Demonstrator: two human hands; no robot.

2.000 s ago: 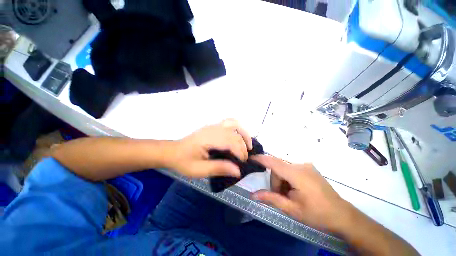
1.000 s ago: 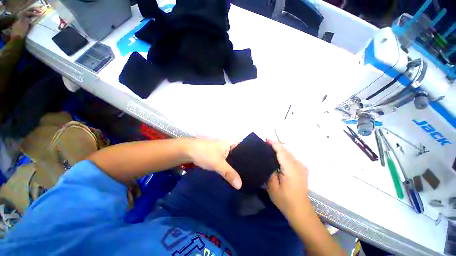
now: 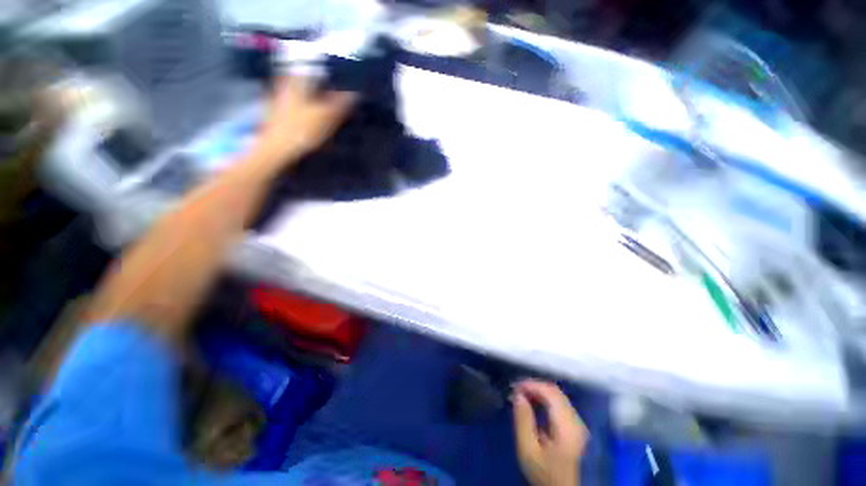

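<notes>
The frame is strongly blurred. My left hand (image 3: pixel 302 116) is stretched out over the heap of black knit pieces (image 3: pixel 356 157) at the table's far left; whether its fingers hold a piece cannot be told. My right hand (image 3: pixel 553 432) is low over my lap, below the table's front edge, with thumb and fingers curled close together. A dark patch, perhaps a black knit piece (image 3: pixel 477 391), lies beside its fingertips on the lap; whether the hand touches it is unclear.
The white sewing machine (image 3: pixel 760 190) stands at the right. A dark tool (image 3: pixel 648 253), a green-handled tool (image 3: pixel 720 302) and a blue-handled tool (image 3: pixel 762 321) lie beside it. A red basket (image 3: pixel 309 321) and blue plastic (image 3: pixel 275 380) are below the table edge.
My left hand has left the black piece held between both hands and moved far up-left to the heap. My right hand has moved down over the lap. The view has shifted and blurred.
</notes>
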